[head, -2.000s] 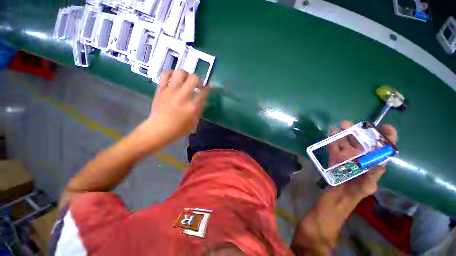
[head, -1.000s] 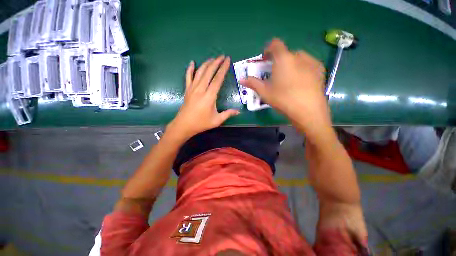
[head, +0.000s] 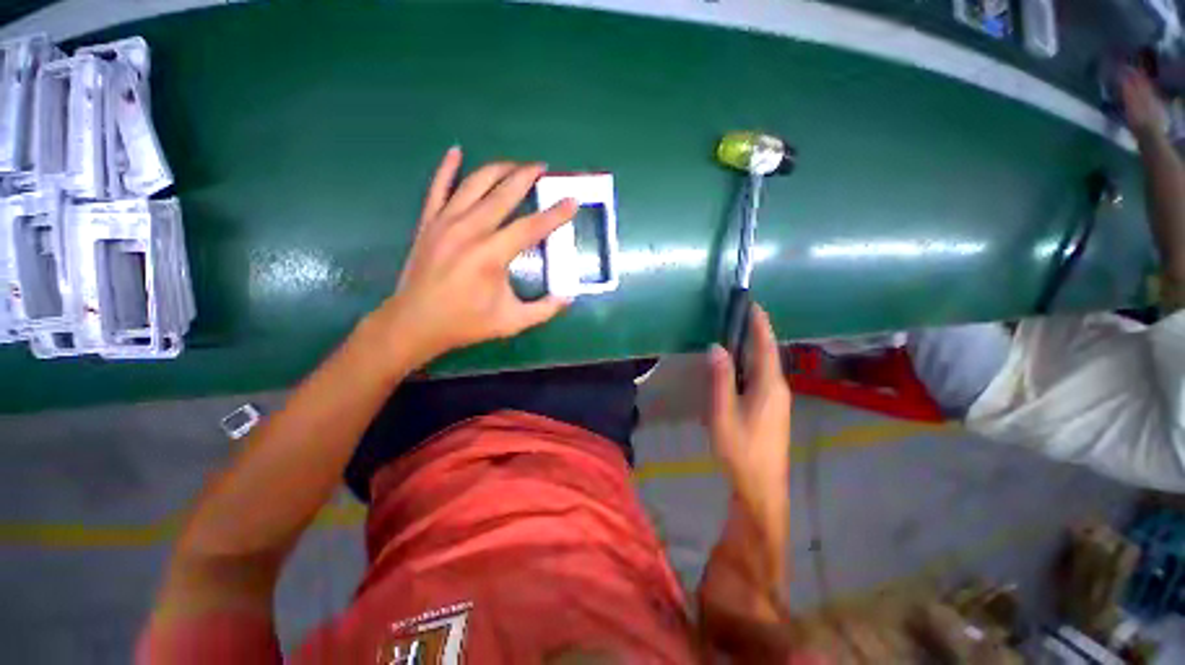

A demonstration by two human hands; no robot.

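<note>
A white housing [head: 595,277] with a rectangular window lies on the glossy green bench. My left hand [head: 471,260] rests at its left side, fingertips on its upper edge and thumb at its lower corner. A two-faced mallet [head: 747,214] with a yellow-green face, silver shaft and black grip lies right of the housing. My right hand [head: 751,386] is around the black grip at the bench's front edge. The mallet head still appears to be on the bench. The inside of the housing is hidden.
Stacked white frames [head: 124,279] stand at the far left of the green bench [head: 429,78]. A pale rail [head: 832,50] borders the conveyor behind. Another person's arm [head: 1154,163] and white sleeve are at the right, near a second dark tool [head: 1081,247]. A small frame [head: 241,420] lies on the floor.
My right hand has left the housing and taken hold of the mallet grip. My left hand has come onto the housing. The view has shifted right, and another person's arm has appeared.
</note>
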